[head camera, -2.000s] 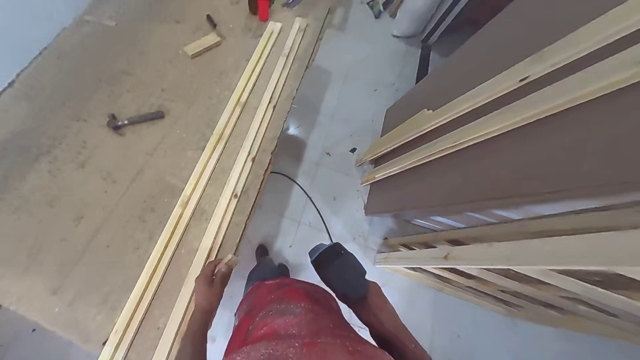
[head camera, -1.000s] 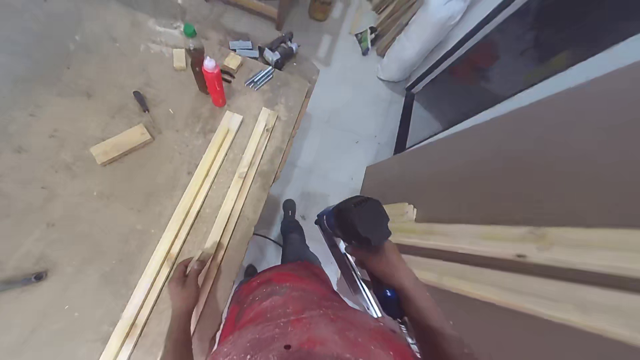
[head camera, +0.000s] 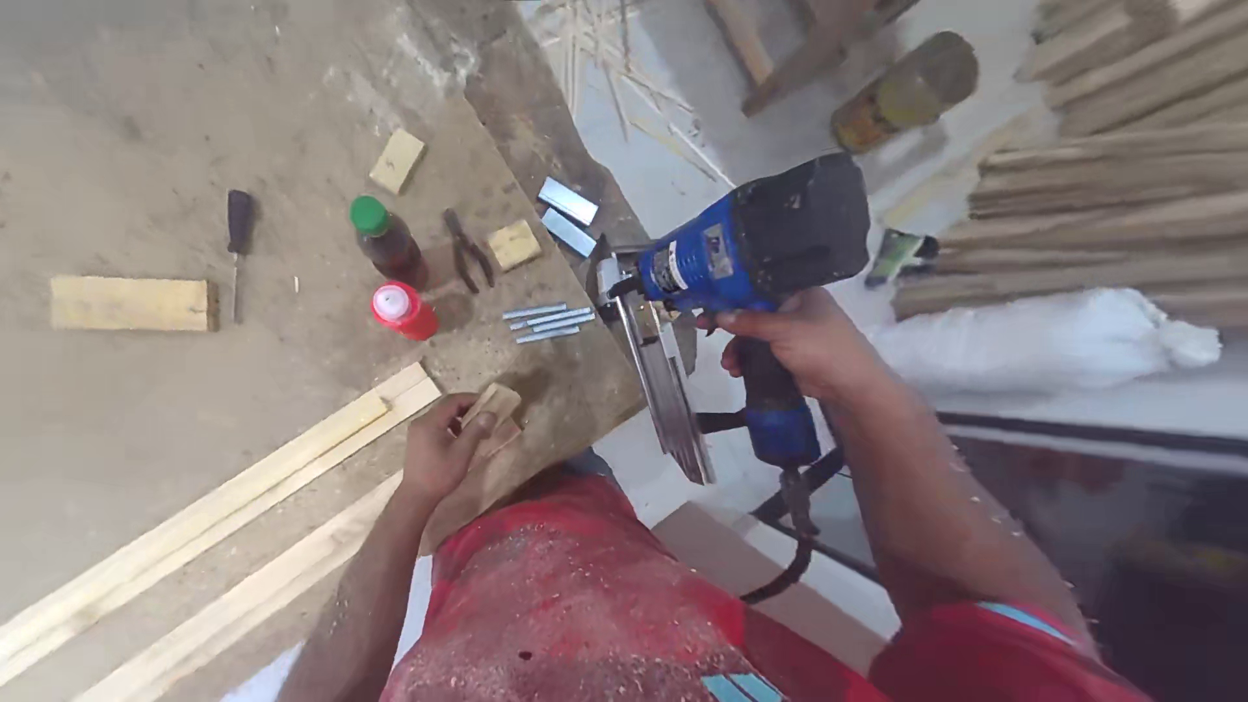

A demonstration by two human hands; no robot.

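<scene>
My right hand (head camera: pixel 795 341) grips the handle of a blue and black pneumatic stapler (head camera: pixel 726 239), whose nose and long metal magazine hang by the corner of the workbench (head camera: pixel 361 487). Between the fingers of my left hand (head camera: pixel 444 444) is a small wooden block (head camera: pixel 495 405), low over the bench or touching it; which, I cannot tell. Left of that hand lie long wooden strips (head camera: pixel 224 497) and a second long wooden piece (head camera: pixel 283 575). Strips of staples (head camera: pixel 548 322) lie beyond my left hand, and more staple strips (head camera: pixel 568 200) rest near the bench edge.
On the bench are pliers (head camera: pixel 468 252), a red bottle (head camera: pixel 405 312), a green-capped bottle (head camera: pixel 388 239), a screwdriver (head camera: pixel 239 234) and wood offcuts (head camera: pixel 132 303). A jar (head camera: pixel 907 93), a white sack (head camera: pixel 1048 341) and stacked wood strips (head camera: pixel 1102 214) are on the floor. The stapler's hose (head camera: pixel 795 546) hangs near me.
My left hand has left the long wooden strip it was on and now holds a small block. The stapler in my right hand has come over to the bench corner. The view has shifted along the bench.
</scene>
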